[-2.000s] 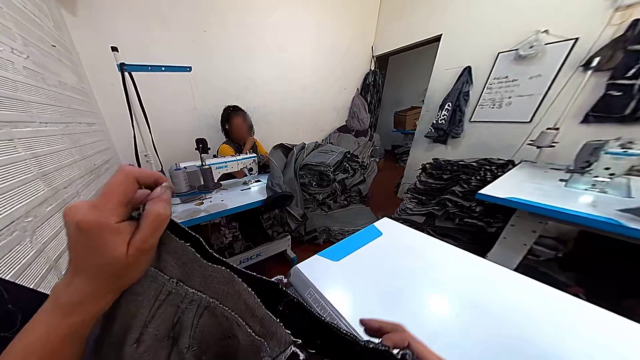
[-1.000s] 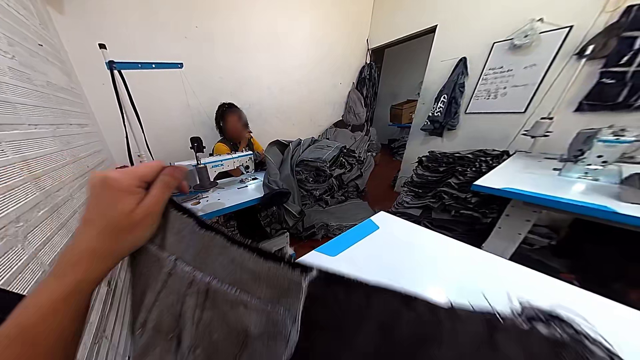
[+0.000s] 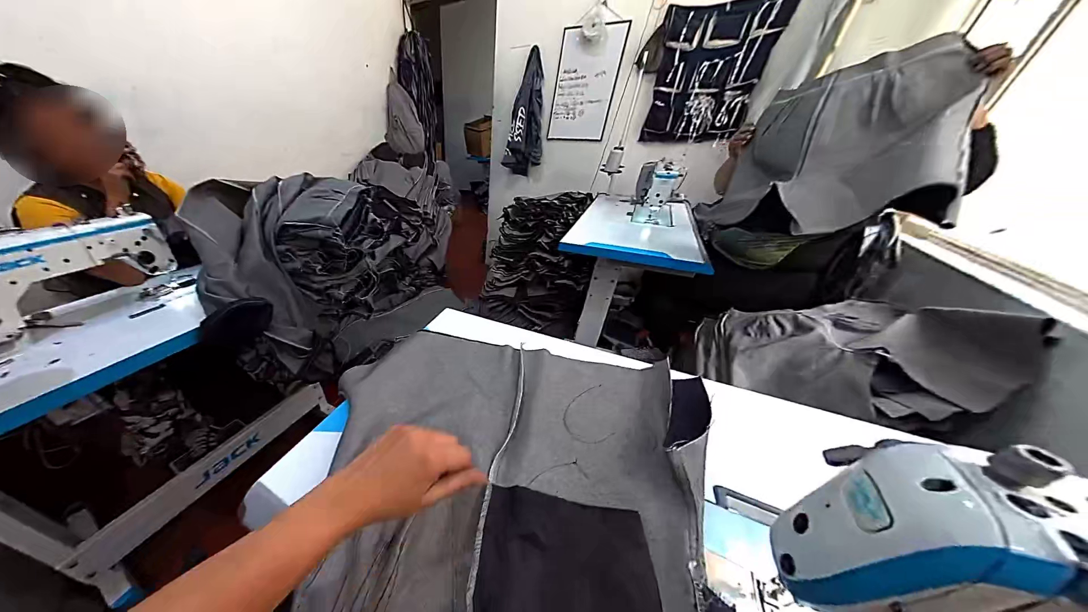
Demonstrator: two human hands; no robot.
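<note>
A gray fabric garment piece [image 3: 595, 416] lies spread over the white sewing table [image 3: 748, 425], with a pale seam down its middle and a dark pocket piece [image 3: 565, 552] at its lower part. My left hand [image 3: 412, 476] is over the cloth, left of the seam, with its fingers curled; whether it pinches any cloth cannot be told. My right hand is not in view. To the right of the cloth stands the head of a white and blue sewing machine [image 3: 918, 518].
A person [image 3: 68, 153] sits behind another sewing machine [image 3: 76, 255] at left. Gray garments [image 3: 331, 246] are heaped beyond my table. At right, a co-worker's hands hold up a gray garment [image 3: 858, 144]. More gray cloth [image 3: 892, 357] lies beyond my table's right edge.
The gray cloth, held up by my left hand a second ago, now lies spread on the table. My right hand, seen two seconds ago, is out of view. The view has swung right.
</note>
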